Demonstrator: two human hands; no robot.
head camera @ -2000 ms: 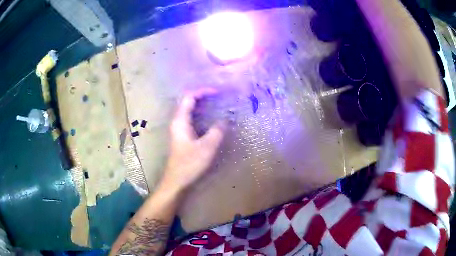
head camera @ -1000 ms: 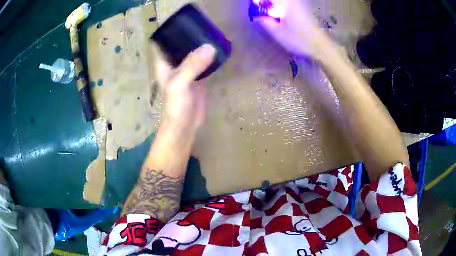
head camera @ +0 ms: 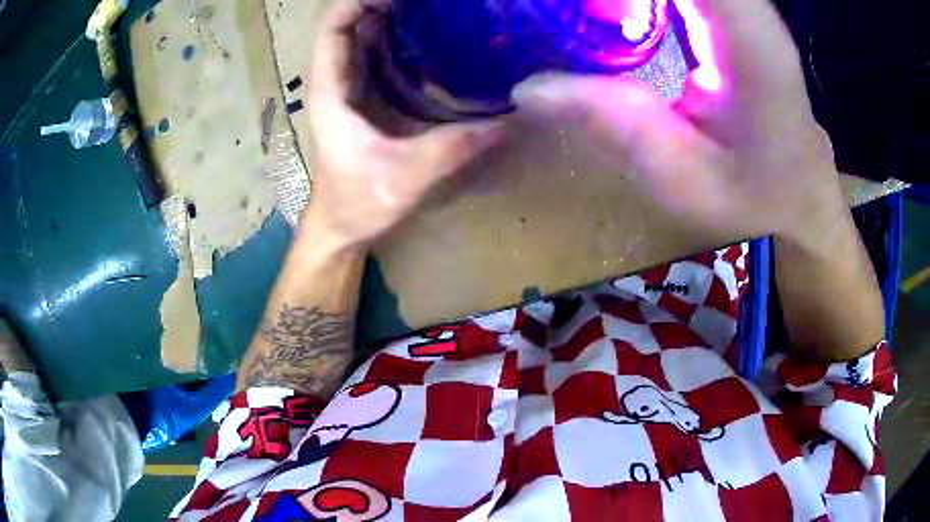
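A black outer shell (head camera: 449, 56), tinted blue by glare, is held on its side at the top of the view, partly cut off by the picture's edge. My left hand (head camera: 382, 168) is wrapped around its left end. My right hand (head camera: 704, 143), blurred, holds a lit inner unit (head camera: 637, 25) with a glaring pink ring at the shell's right end. The glare hides whether the two parts touch or one is inside the other. The cardboard mat (head camera: 489, 245) lies below both hands.
A mallet (head camera: 133, 143) and a small clear bottle (head camera: 94, 122) with a nozzle lie left of the cardboard on the green surface (head camera: 61, 245). Tiny black squares (head camera: 296, 95) lie on the cardboard. A dark cluster (head camera: 867, 82) stands at the right. Another person's pale sleeve (head camera: 66, 449) shows lower left.
The shell has moved right and my right hand with the lit unit has come back nearer, so both now meet at the top centre. Two seconds ago my left hand was open over the cardboard.
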